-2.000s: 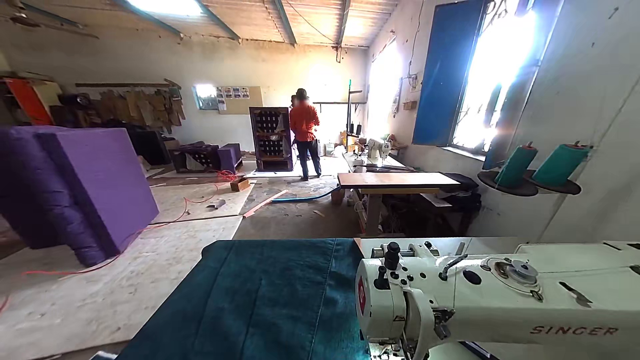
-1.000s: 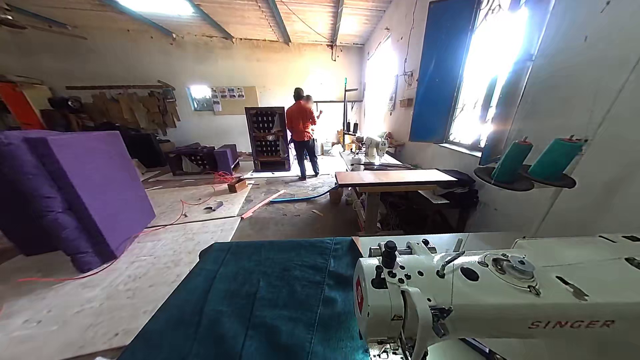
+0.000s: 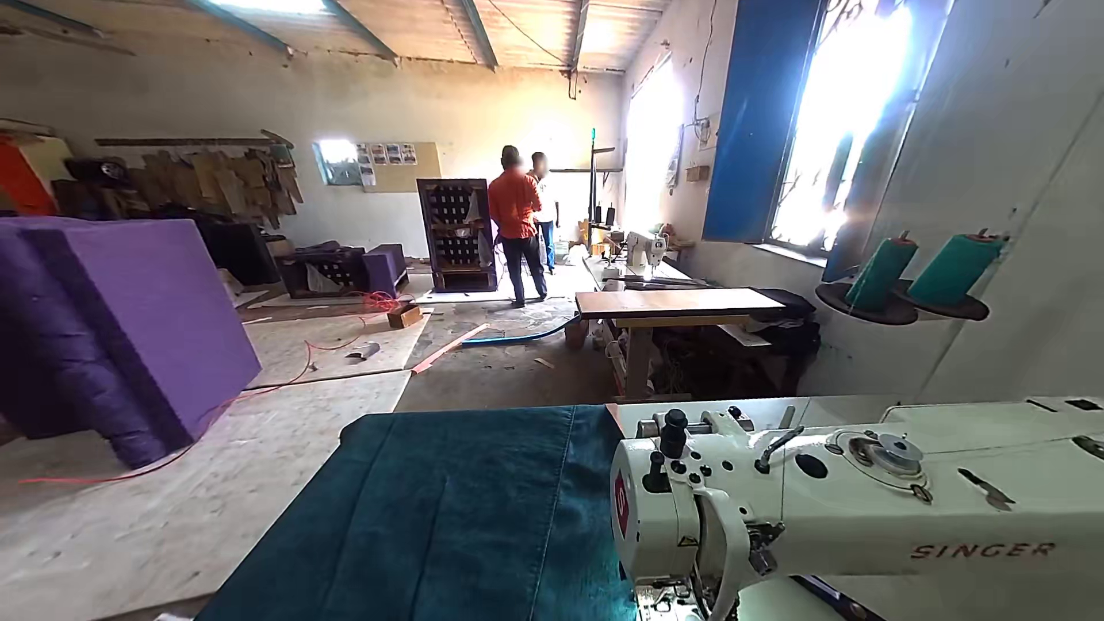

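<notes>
Neither of my hands shows in the head view. A Singer industrial sewing machine (image 3: 828,500) fills the lower right, with its needle end at the left. Dark teal fabric (image 3: 448,509) with stitched seams lies on the left of the machine and reaches the lower edge of the picture. The fabric's right edge meets the machine head near the needle area. Two cones of green thread (image 3: 881,274) stand on dark discs at the right, above the machine. Part of a dark object (image 3: 832,597) shows below the machine arm.
A purple upholstered piece (image 3: 164,319) stands at the left on pale boards, with a red cord beside it. Beyond the machine is a wooden-topped table (image 3: 681,302). Two people (image 3: 515,216) stand at the back beside an upright dark frame (image 3: 458,235).
The person in the orange top has turned and shifted slightly left, and a second person beside them shows more plainly. The fabric and the sewing machine look unchanged.
</notes>
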